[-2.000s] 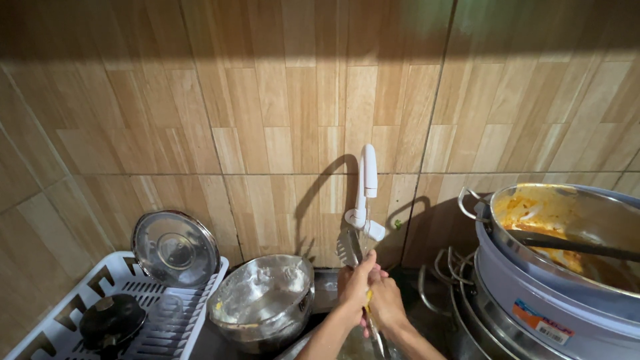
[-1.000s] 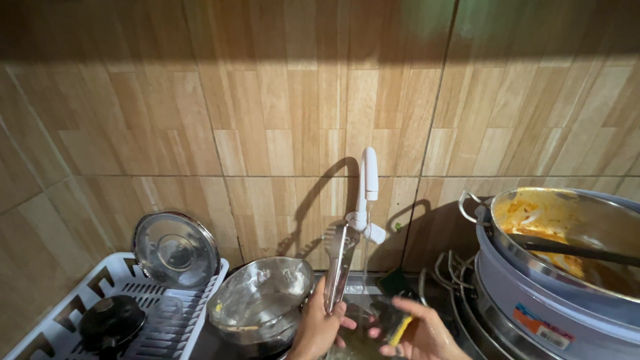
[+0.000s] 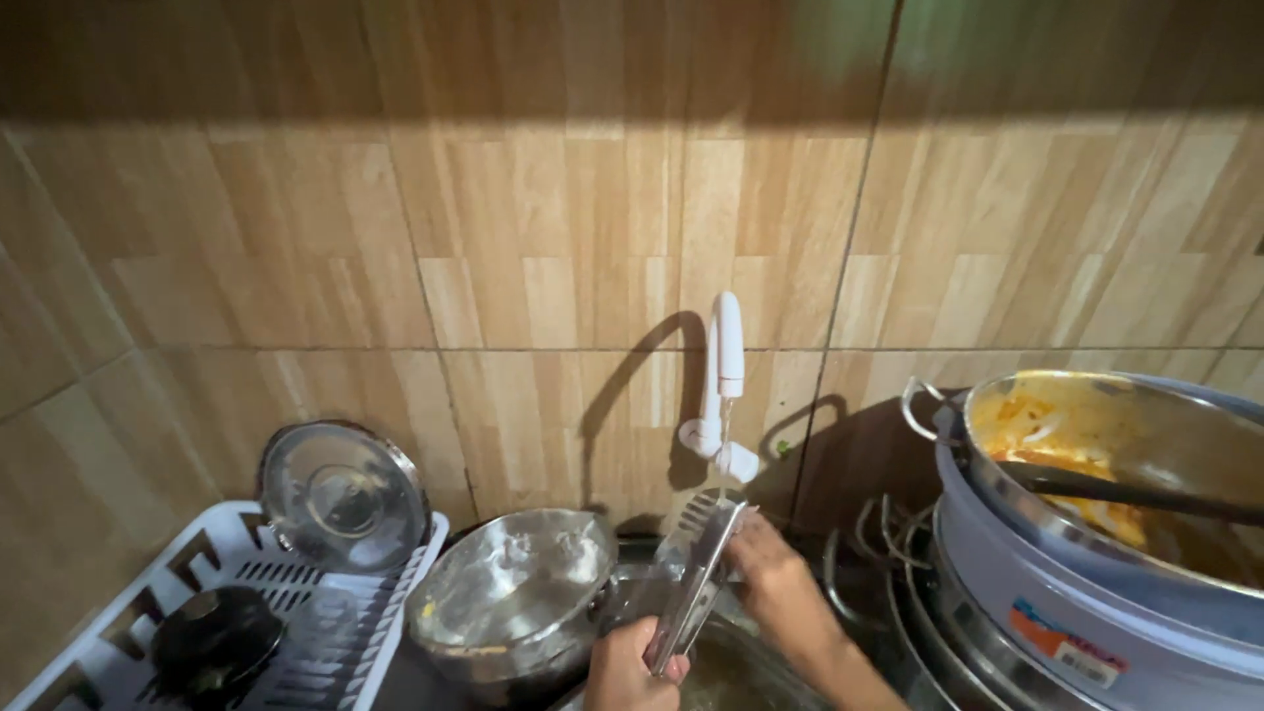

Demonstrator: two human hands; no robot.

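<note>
A pair of metal kitchen tongs [image 3: 699, 583] with a slotted head slants up under the white faucet [image 3: 728, 355], and a thin stream of water falls onto its upper end. My left hand [image 3: 637, 664] grips the lower end of the tongs. My right hand [image 3: 760, 553] is at the upper end, its fingers partly hidden behind the metal, so whether it grips cannot be told. Below both hands lies the sink [image 3: 736, 671], with water in it.
Left stands a white dish rack [image 3: 395, 632] holding a glass lid [image 3: 344, 499] and a black item [image 3: 217, 637]. A soiled metal bowl [image 3: 513, 592] sits beside the sink. At right, a stained pot [image 3: 1185, 434] with a dark utensil rests in a light plastic basin [image 3: 987, 563] above metal pots [image 3: 973, 642].
My right hand has moved from the lower right to the top of the tongs; the black-and-yellow item it held a second ago is no longer visible. Water now runs from the faucet.
</note>
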